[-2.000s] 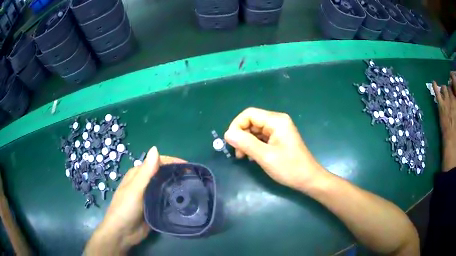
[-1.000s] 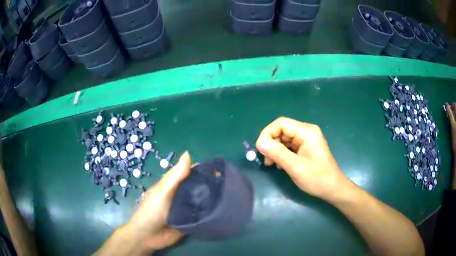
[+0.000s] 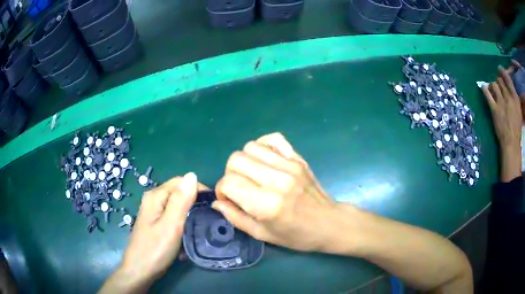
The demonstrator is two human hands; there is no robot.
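Note:
A dark grey housing faces me with its open side up, its round hub and centre hole showing. My left hand holds it by the left side, thumb at the upper rim. My right hand is closed over the housing's upper right rim, its fingertips at the inner wall. The small insert pinched in it before is now hidden behind the fingers. The left insert pile lies beside my left hand. A loose insert lies between pile and hand.
The right insert pile lies near another person's hand at the right. Stacked housings stand beyond the light green raised edge, at left, centre and right. A white scrap is beside the other person's hand.
My right hand has come left and onto the housing, and the insert at its fingertips has gone out of sight. The housing, tilted sideways one second ago, faces up again. The camera view has shifted.

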